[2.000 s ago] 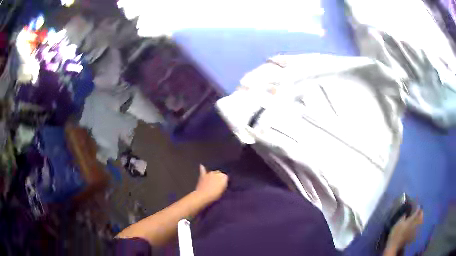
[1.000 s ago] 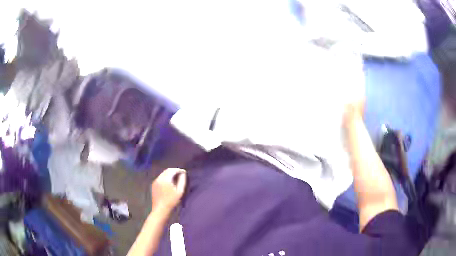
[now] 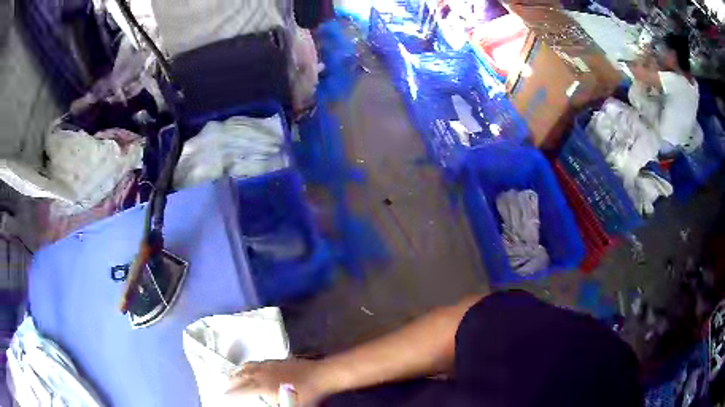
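Note:
A white garment [image 3: 238,338] lies at the near edge of the blue table [image 3: 191,215], its top edge raised and folded open. My right hand [image 3: 278,380] reaches in from the right and grips the garment's near part; the bottom edge of the picture cuts off some of the cloth. The steam iron [image 3: 157,288] sits farther up the table, dark with a pale rim and brown handle, untouched, with its hose rising behind it. My left hand is not in view.
More pale cloth [image 3: 49,370] lies at the table's left edge. Blue crates [image 3: 521,163] holding cloth, a red crate [image 3: 584,211] and a cardboard box [image 3: 560,71] stand on the floor to the right. A person [image 3: 677,103] is at the far right.
The view has swung right, towards the crates and floor. The iron and garment now show at left. My right hand now grips the garment's near part; my left hand has left the picture.

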